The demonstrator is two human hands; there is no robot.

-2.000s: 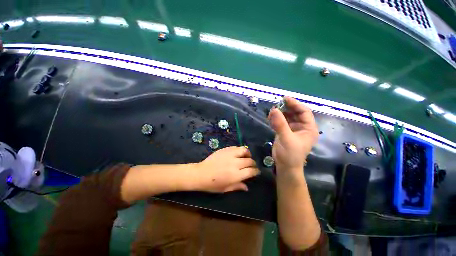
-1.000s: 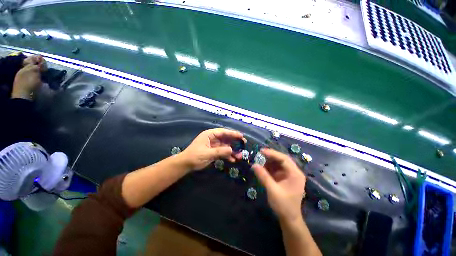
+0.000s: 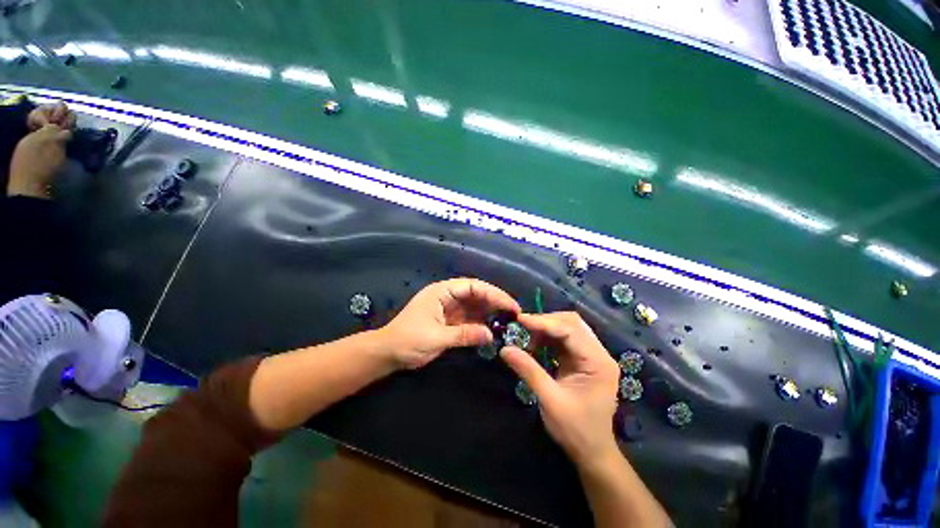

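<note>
My left hand (image 3: 438, 325) and my right hand (image 3: 567, 382) meet over the black mat. My right fingertips hold a round green-silver unit (image 3: 516, 336). My left fingertips touch its left side and pinch a small dark piece (image 3: 499, 322), too small to make out well. More round units lie on the mat: one left of my hands (image 3: 360, 304), several right of them, such as this one (image 3: 678, 414). One under my hands is partly hidden. A thin green piece (image 3: 539, 300) shows behind my fingers.
A green belt (image 3: 433, 165) with spaced units runs beyond the white rail. A blue bin (image 3: 882, 454) of black bits, green strips (image 3: 847, 361) and a black phone-like rectangle (image 3: 789, 476) are right. A white fan (image 3: 52, 351) is lower left. Another person's hands (image 3: 41, 144) are upper left.
My right hand came down and left from near the rail, and my left hand rose off the mat. Their fingertips now meet at one unit. More units lie on the mat at right.
</note>
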